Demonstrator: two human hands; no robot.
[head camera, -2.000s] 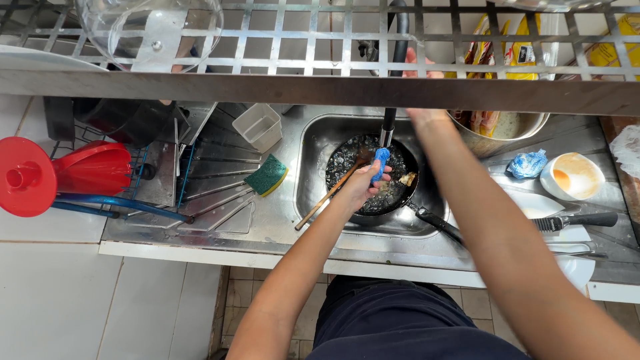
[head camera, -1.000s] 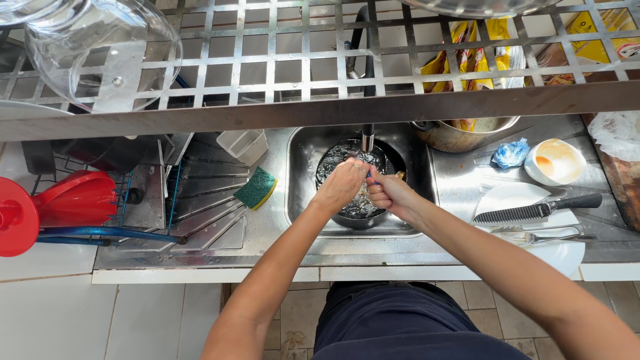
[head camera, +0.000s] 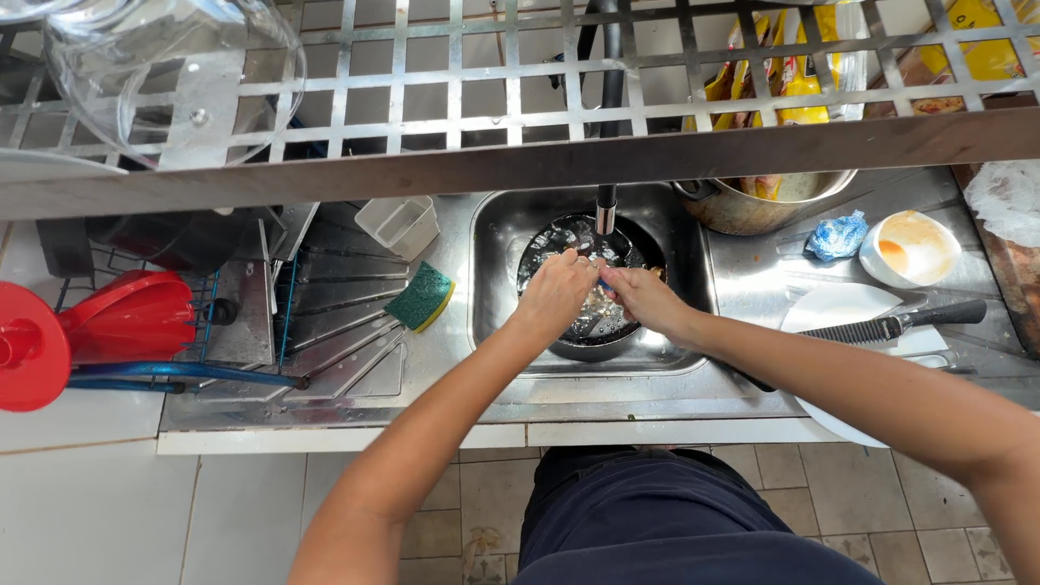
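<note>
A dark frying pan (head camera: 585, 353) with water and bubbles in it sits in the steel sink (head camera: 504, 191). Over the pan, my left hand (head camera: 561, 294) and my right hand (head camera: 650, 299) meet at the fingertips. A small blue thing (head camera: 605, 286), partly hidden, shows in the fingers of my right hand. Whether my left fingers also grip it is hidden. The metal tip of the black faucet (head camera: 605, 218) points down just above my hands. The pan's handle passes under my right forearm. Left of the sink lies a green and yellow sponge (head camera: 420, 297).
A perforated metal shelf (head camera: 455, 165) crosses above the sink. To the right are a pot (head camera: 760, 207) with yellow packets, a crumpled blue-and-white wrapper (head camera: 837, 236), a stained white bowl (head camera: 910, 248) and a black-handled knife (head camera: 946, 314). Left are a plastic container (head camera: 400, 229) and a red funnel-like item (head camera: 134, 317).
My right hand has come down from near the faucet to meet my left over the pan. The blue thing was in my left hand, beside a wooden utensil, in the oldest frame.
</note>
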